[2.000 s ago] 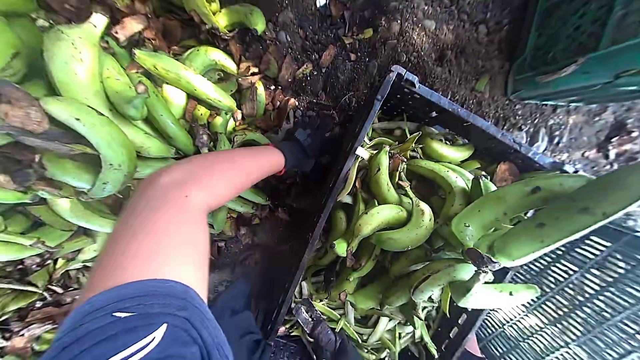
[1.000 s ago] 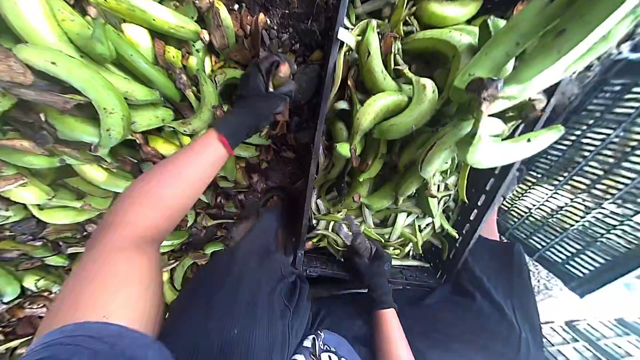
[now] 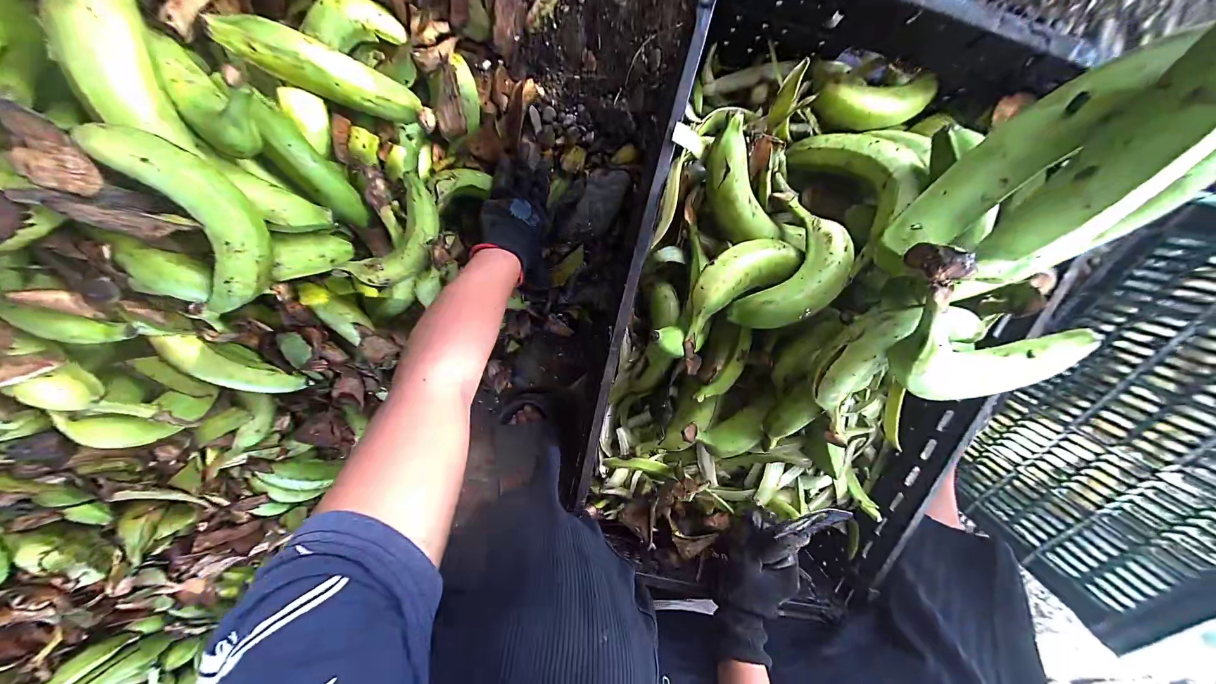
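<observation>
My left hand (image 3: 518, 214), in a black glove with a red cuff edge, reaches down to dark soil and dry leaves between a heap of green plantains (image 3: 204, 190) and a black plastic crate (image 3: 635, 275). Its fingers blend into the dark ground, so whether they hold anything is unclear. Low in the near end of the crate is my right hand (image 3: 760, 570), also black-gloved, beside brown scraps and thin green strips (image 3: 769, 475). A greyish, narrow shape lies at its fingers; I cannot tell what it is or whether it is gripped. Curved green plantains (image 3: 798, 275) fill the crate.
A large plantain bunch (image 3: 1054, 180) lies over the crate's right edge. Beyond it stands a slatted dark plastic crate (image 3: 1121, 418). My dark-clothed legs (image 3: 541, 570) are at the crate's near end. Leaves and peel-like pieces (image 3: 142, 560) cover the lower left.
A second ago my left hand had a small brownish thing at its fingers; that thing is not visible now, and the fingers point to the ground. My right hand has moved slightly nearer my body.
</observation>
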